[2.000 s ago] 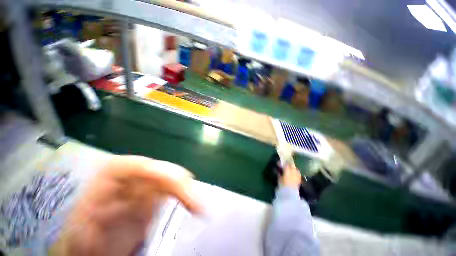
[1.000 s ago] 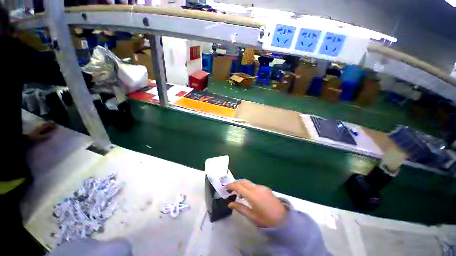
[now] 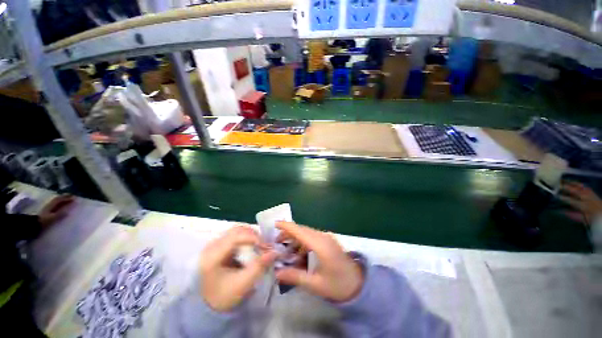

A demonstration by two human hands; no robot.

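A small black retail box (image 3: pixel 285 288) stands upright at the bench's front centre, mostly hidden by my hands. Its pale lid flap (image 3: pixel 272 216) sticks up above my fingertips. My left hand (image 3: pixel 232 267) is at the box's left side, with a small white bundle, likely the cable (image 3: pixel 247 255), between its fingers. My right hand (image 3: pixel 321 262) is around the box's right side and top, its fingers at the opening. A tangled pile of white-grey cables (image 3: pixel 122 295) lies on the bench to the left.
The green conveyor belt (image 3: pixel 317 198) runs beyond the bench. Open black boxes (image 3: pixel 168 168) are on it at left, and others (image 3: pixel 518 214) at right near another person's hand (image 3: pixel 582 199). Another person's hand (image 3: pixel 56 208) rests at far left. A metal post (image 3: pixel 84 125) stands at left.
My left hand has come up to the box with a white bundle; the single bundle beside the box is gone from the bench. My right hand stays at the box. The view has shifted.
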